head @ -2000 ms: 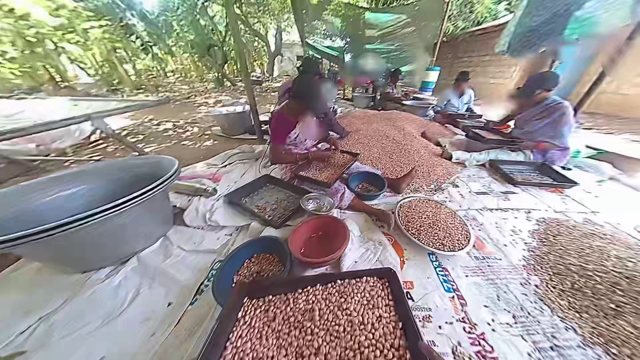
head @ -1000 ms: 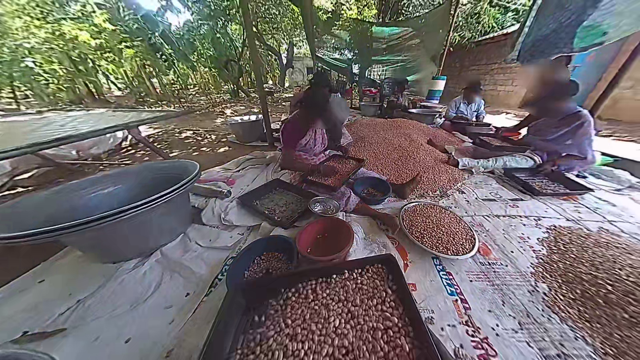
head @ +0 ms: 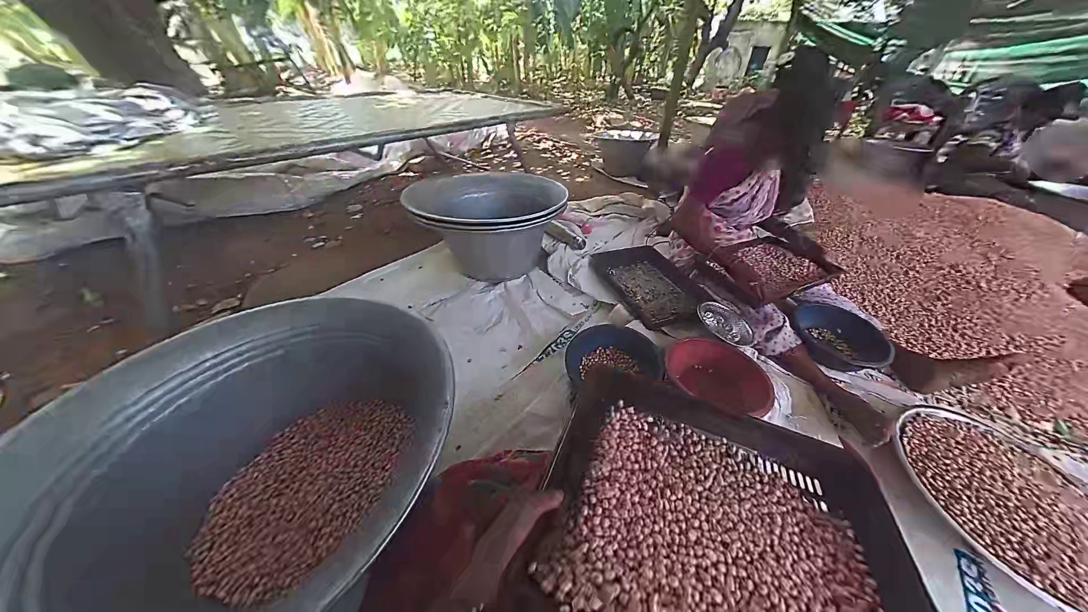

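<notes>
My left hand [head: 529,518] is at the left side of a dark plastic tray [head: 858,476], its fingers on the tray's edge. Small brown nuts or seeds [head: 705,518] fill this tray, which has slots in its far wall. My right hand does not show. Left of the tray, a large grey metal tub [head: 357,340] holds a heap of the same nuts or seeds [head: 306,501]. Just beyond the tray are a red basin [head: 722,378] and a dark blue basin [head: 614,340] with some nuts or seeds inside.
Stacked metal tubs [head: 501,242] stand on the white sheet [head: 501,323]. A seated person [head: 748,161] handles another tray [head: 778,268] near a blue bowl [head: 841,336]. A big heap [head: 960,280] lies behind. A full round basin [head: 994,484] sits at right, a raised table [head: 323,123] at back left.
The view has swung left. The large tub with nuts or seeds in it and my left hand at the tray's edge now show; neither is seen in the earlier frames.
</notes>
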